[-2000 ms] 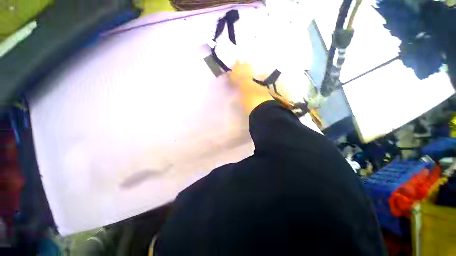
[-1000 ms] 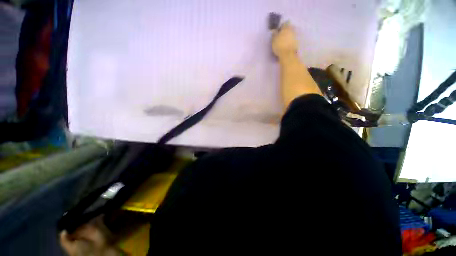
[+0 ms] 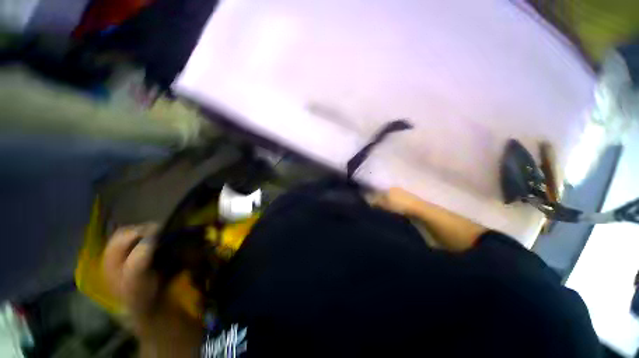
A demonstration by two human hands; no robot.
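A black garment (image 3: 183, 241), blurred, hangs at the near side of the ironing table, with a white label patch (image 3: 239, 203) beside it. A thin black strip (image 3: 378, 142) lies over the table edge and onto the pale cover. My left hand (image 3: 133, 262), low on the left and blurred, grips the black garment. My right hand (image 3: 396, 199) is at the table's near edge, close to my body; its fingers are blurred and partly hidden against black cloth, so its hold cannot be told. The iron (image 3: 520, 171) rests on the right of the table, its tan handle beside the dark soleplate.
The pale pink-lilac ironing table (image 3: 420, 63) fills the upper middle. A yellow crate (image 3: 91, 269) is below at the left, holding grey-brown cloth. A hose (image 3: 595, 216) runs right from the iron. A white surface (image 3: 602, 280) is at the right.
My right hand has come back from the far part of the table to its near edge. My left hand has risen with the black garment. The view has turned, and the strip's tail lies shorter on the table.
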